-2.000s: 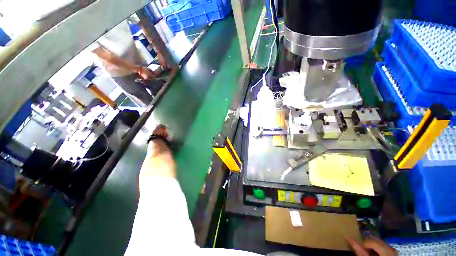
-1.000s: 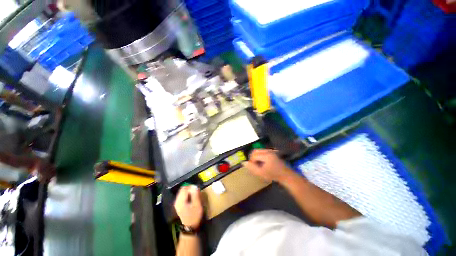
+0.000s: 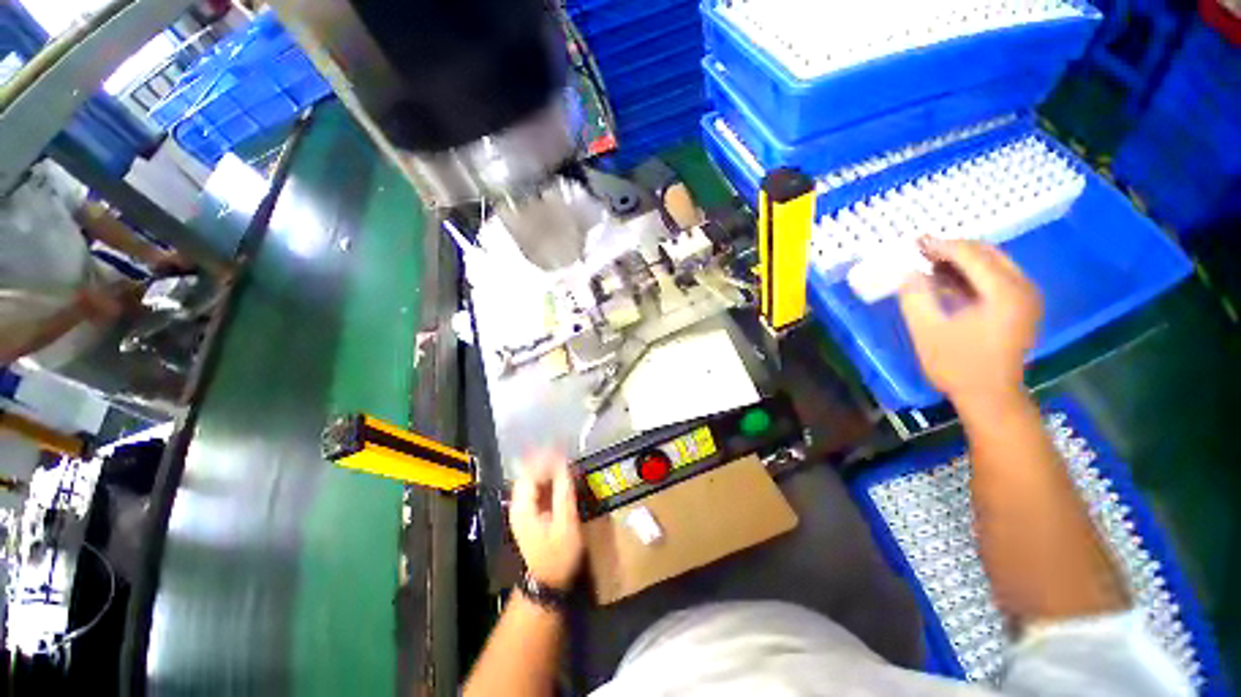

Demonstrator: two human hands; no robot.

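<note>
My right hand (image 3: 969,316) is over the open blue tray (image 3: 1089,279) at the right, its fingertips at a blurred white plastic part (image 3: 885,270) by the front end of the white rows. My left hand (image 3: 547,528) is blurred at the left end of the black front panel, over the left button; whether its fingers are closed is unclear. A small white part (image 3: 644,524) lies on the brown cardboard pad (image 3: 721,524). The metal fixture (image 3: 619,306) is under the machine head (image 3: 456,68), partly blurred.
Yellow-and-black bars (image 3: 785,252) flank the machine. The red stop button (image 3: 655,467) and right green button (image 3: 754,421) show. A supply tray (image 3: 939,545) lies low right, stacked trays (image 3: 898,82) behind. A green conveyor (image 3: 354,313) and another person (image 3: 55,266) are left.
The view has swung right. My right hand has left the panel's right end and moved right to the open tray. My left hand has stayed near the left button.
</note>
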